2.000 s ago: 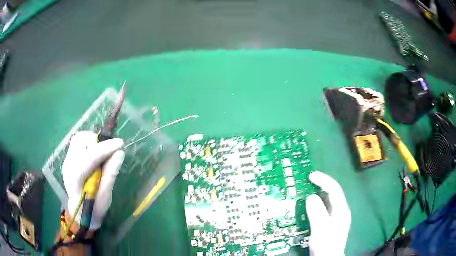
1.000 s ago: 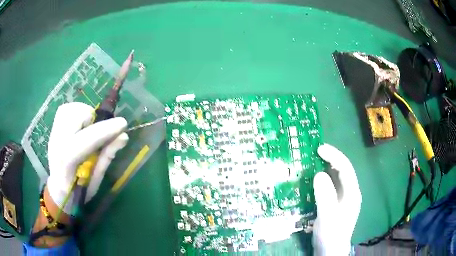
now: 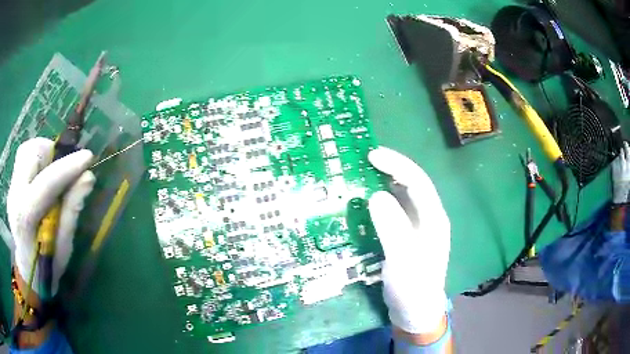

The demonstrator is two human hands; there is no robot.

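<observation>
A green circuit board with dense silvery parts lies in front of me, slightly turned, with glare on its middle. My left hand, in a white glove, holds a soldering iron with its tip pointing up and away, left of the board. Between its thumb and finger is a thin strand of solder wire that reaches the board's left edge. My right hand, gloved, is at the board's right edge with thumb and finger against it. A translucent template lies under and beyond my left hand.
A second iron sits in a black stand behind a yellow sponge. Red-black cutters, a round fan and another black fan are at right. Another person's blue sleeve and gloved hand show at the right edge.
The whole scene has shifted left and up in view. The board is more turned and its lower edge now shows. Another person's hand has come into view at right. Both hands keep their holds.
</observation>
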